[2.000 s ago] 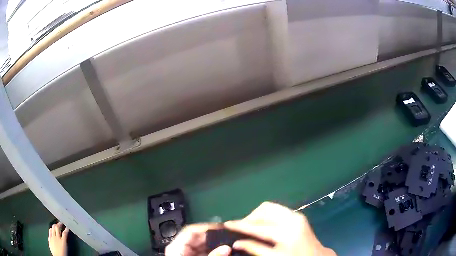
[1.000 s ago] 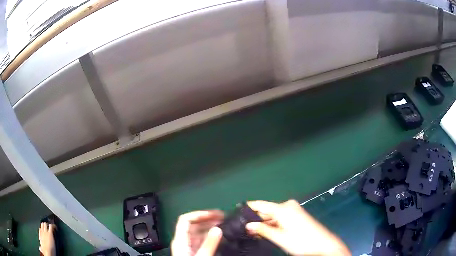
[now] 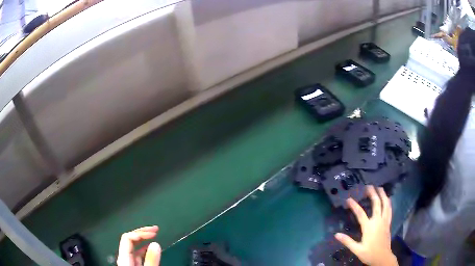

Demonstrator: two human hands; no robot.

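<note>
My right hand (image 3: 371,231) is open, fingers spread, over the lower part of the pile of flat black inner panels (image 3: 364,148) at the right of the bench. It grips nothing that I can see. My left hand (image 3: 138,248) is at the bottom edge, partly cut off, with fingers apart and nothing visible in it. A black part (image 3: 211,255) lies between my hands at the bottom edge, partly cut off. A black fitted unit (image 3: 74,250) is at the lower left on the green belt.
Black housings with white labels (image 3: 320,102) lie on the green belt (image 3: 208,156) toward the upper right. White perforated trays (image 3: 416,88) stand beyond the pile. A neighbouring worker's dark sleeve (image 3: 448,124) is at right. A pale metal upright (image 3: 23,236) is at lower left.
The view has swung right. My hands have parted and let go of the dark part they held together. My right hand has moved right to the panel pile.
</note>
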